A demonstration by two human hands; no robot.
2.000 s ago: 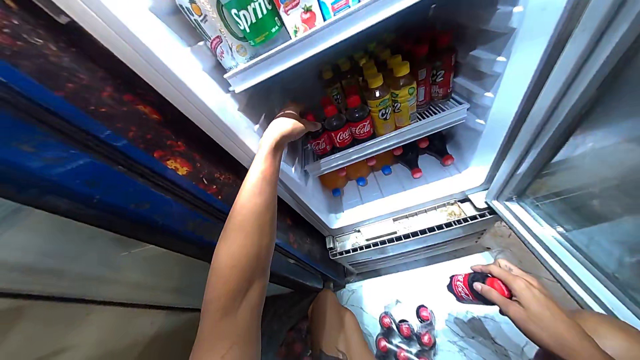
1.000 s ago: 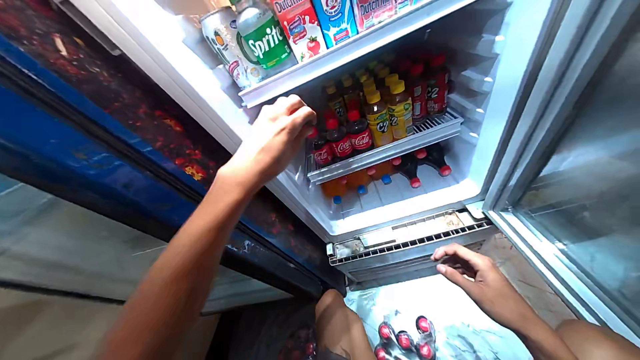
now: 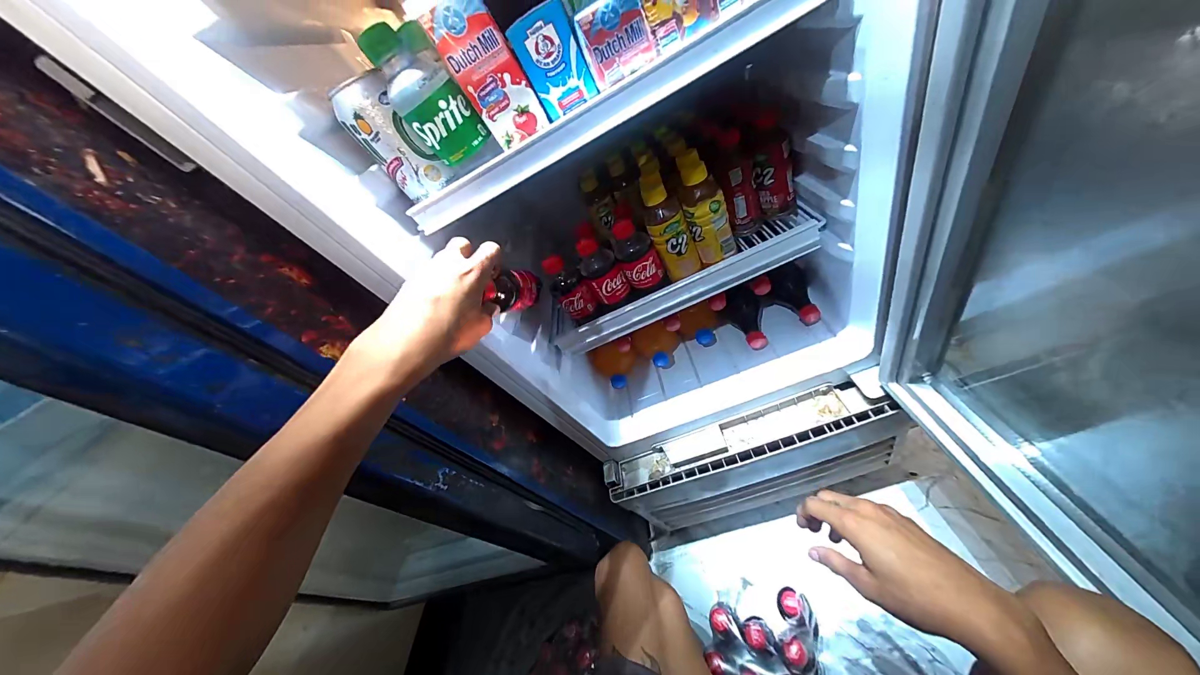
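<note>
My left hand (image 3: 455,300) grips a small Coca-Cola bottle (image 3: 516,290) by its red cap end, at the left side of the open refrigerator. The bottle lies tilted, its base pointing toward the shelf. Just right of it, Coca-Cola bottles (image 3: 609,281) stand on the wire shelf (image 3: 689,286), beside yellow-capped C2 bottles (image 3: 708,220) and red C2 bottles (image 3: 773,173). My right hand (image 3: 858,539), empty with its fingers apart, hovers low at the right. Below and left of it, several red-capped bottles (image 3: 755,635) stand grouped in clear plastic wrap on the floor.
An upper shelf (image 3: 619,112) holds a Sprite bottle (image 3: 441,112), a can and drink cartons (image 3: 553,56). Orange and dark bottles (image 3: 745,314) lie on the refrigerator's bottom. The glass door (image 3: 1078,262) stands open at right; a blue-framed cabinet (image 3: 187,309) is at left.
My left hand now holds a bottle outside the shelf's left end. Two seconds ago my right hand held a Coca-Cola bottle; now it is empty.
</note>
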